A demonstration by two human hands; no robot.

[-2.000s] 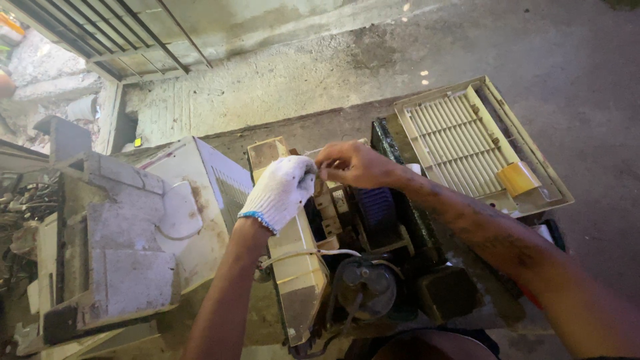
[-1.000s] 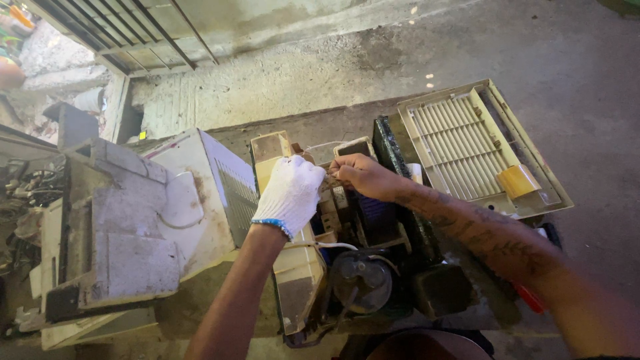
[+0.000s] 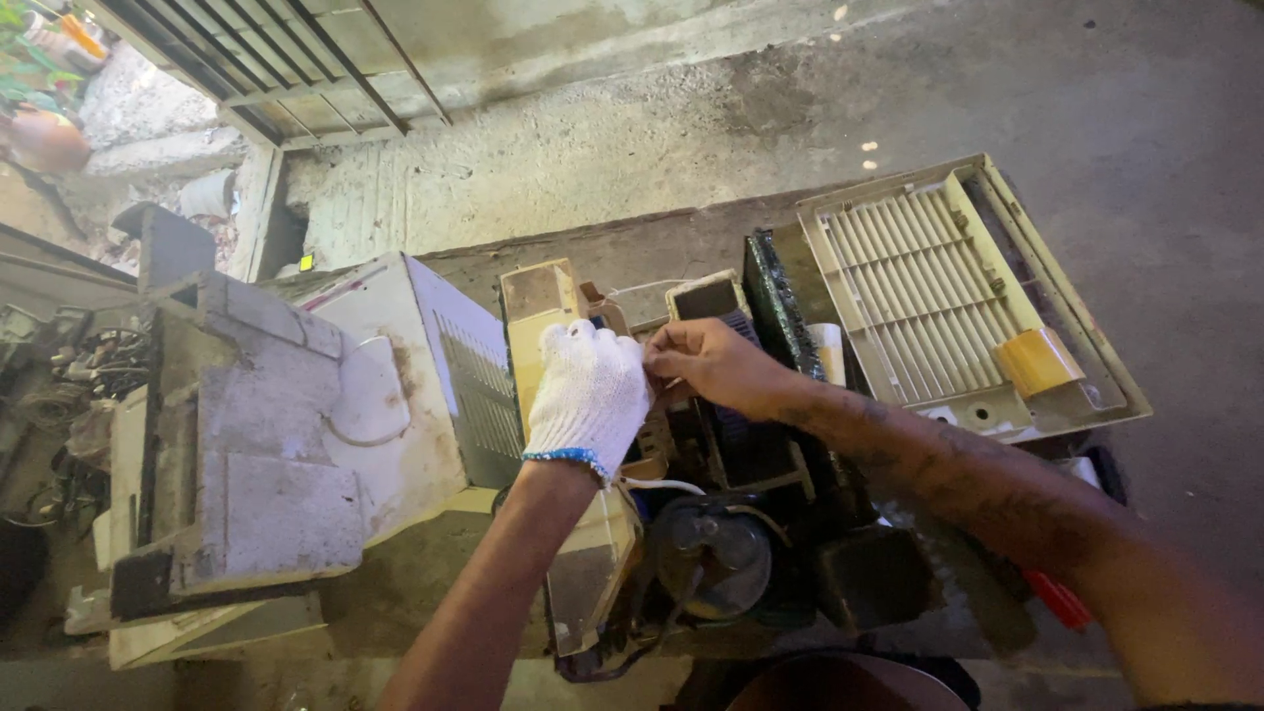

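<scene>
My left hand, in a white knit glove with a blue cuff edge, is over the opened chassis of a window air conditioner, fingers curled. My bare right hand meets it, with thumb and fingertips pinched together; whatever lies between the fingers is too small to make out. Beneath and around the hands are a beige housing part, a dark blower wheel and a thin white wire. A round black compressor stands nearer to me, and a dark finned coil stands upright to the right.
On the right lies a beige louvred front grille with a roll of yellow tape on it. A white vented metal casing and grey panels stand at left. A red object sits under my right forearm. Metal bars are at upper left.
The hands stay close together over the chassis. My right hand was higher, its fingers bent downward, two seconds ago; now it is level with the gloved hand.
</scene>
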